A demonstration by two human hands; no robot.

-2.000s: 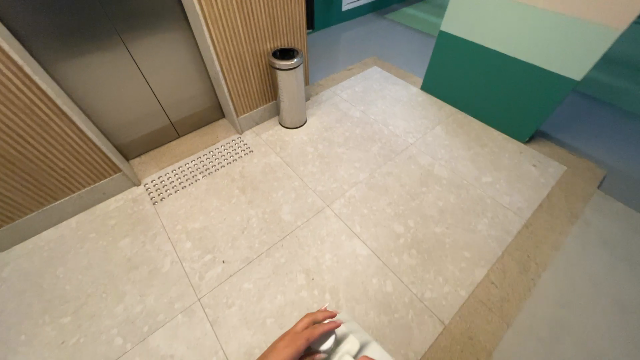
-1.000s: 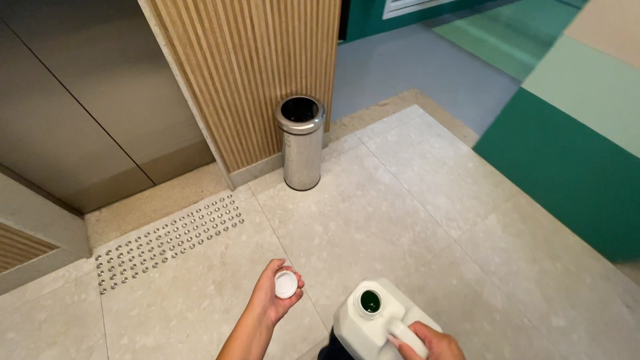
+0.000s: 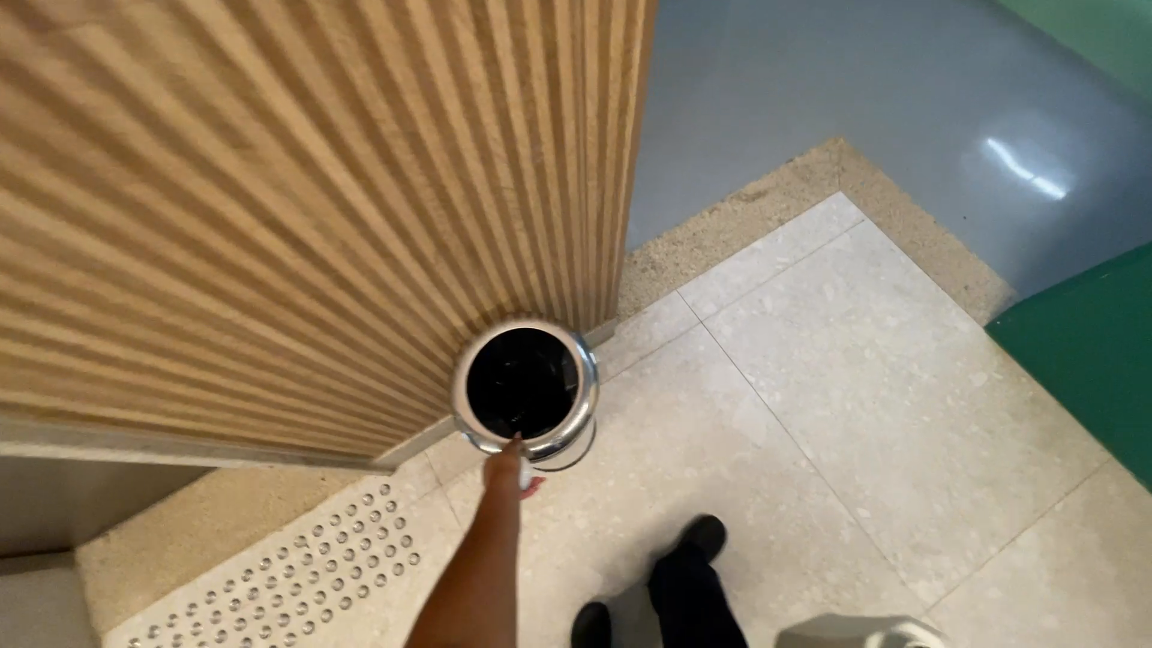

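My left hand [image 3: 506, 470] reaches to the near rim of a round stainless steel trash bin [image 3: 583, 378], one finger at the rim. A white cap [image 3: 526, 473] shows partly at the palm side of this hand, mostly hidden by it. Black lining shows inside the bin's opening, with its contents too dark to tell. At the bottom edge, right of my legs, the white neck of a plastic jug [image 3: 903, 635] is partly in view. My right hand is out of view.
A ribbed wooden wall [image 3: 360, 216] stands directly behind the bin. Studded tactile paving [image 3: 306, 576] lies on the floor at lower left. My black shoes [image 3: 705, 536] stand on pale tiles [image 3: 837, 387]. A green surface [image 3: 1089, 351] rises at right.
The view has moved much closer to the bin. My left hand, with the white cap, has moved to the bin's rim. The jug and my right hand were both in view; now only the jug's top shows.
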